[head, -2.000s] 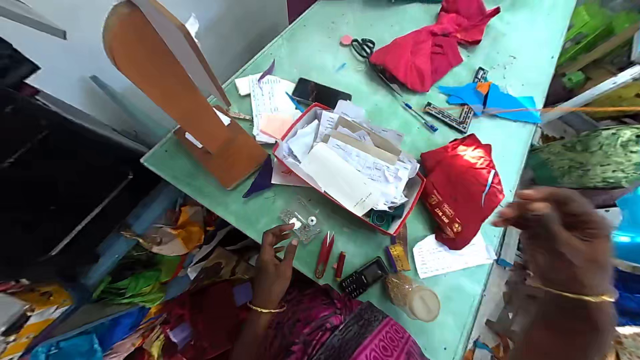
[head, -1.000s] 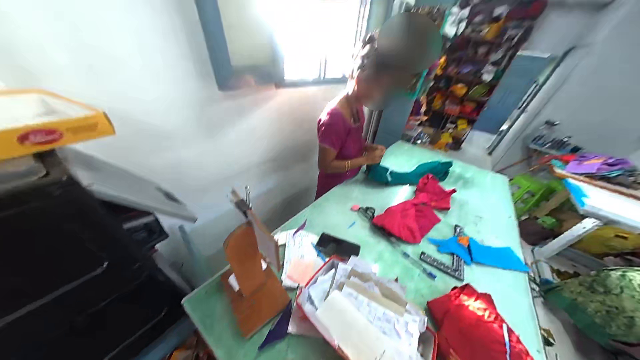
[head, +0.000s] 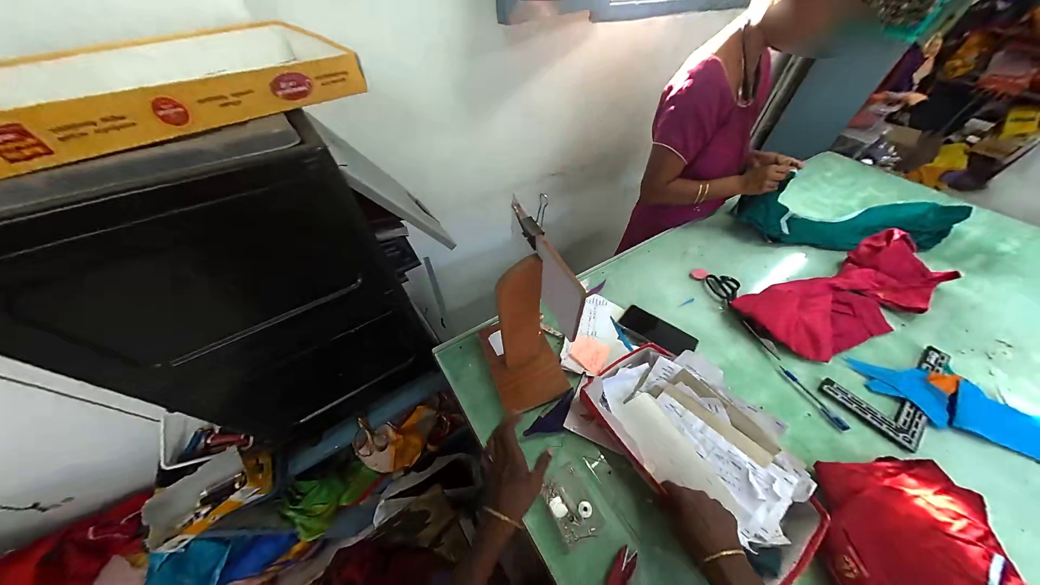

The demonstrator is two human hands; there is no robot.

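Observation:
My left hand (head: 516,470) is at the table's near left edge, its fingers apart by the base of a brown wooden stand (head: 528,374) and a dark purple cloth scrap (head: 550,416). Just right of it lies a clear plastic case (head: 571,510) with small white spools. My right hand (head: 700,520) touches the near side of a red box (head: 613,422) filled with folded papers (head: 707,439); whether its hidden fingers grip the rim I cannot tell. Partly cut off at the bottom edge is a red-handled tool (head: 621,566).
A co-worker in a magenta top (head: 715,122) handles teal cloth (head: 861,226) across the table. On the tabletop are black-handled scissors (head: 721,286), a phone (head: 658,327), red cloth (head: 821,313), a black L-shaped ruler (head: 873,414) and a red bag (head: 910,520). Fabric heaps (head: 341,496) lie left below.
The view has swung up and left. My right hand, over the table's right side two seconds ago, is now at the red box. My left hand has moved from the plastic case to beside the wooden stand.

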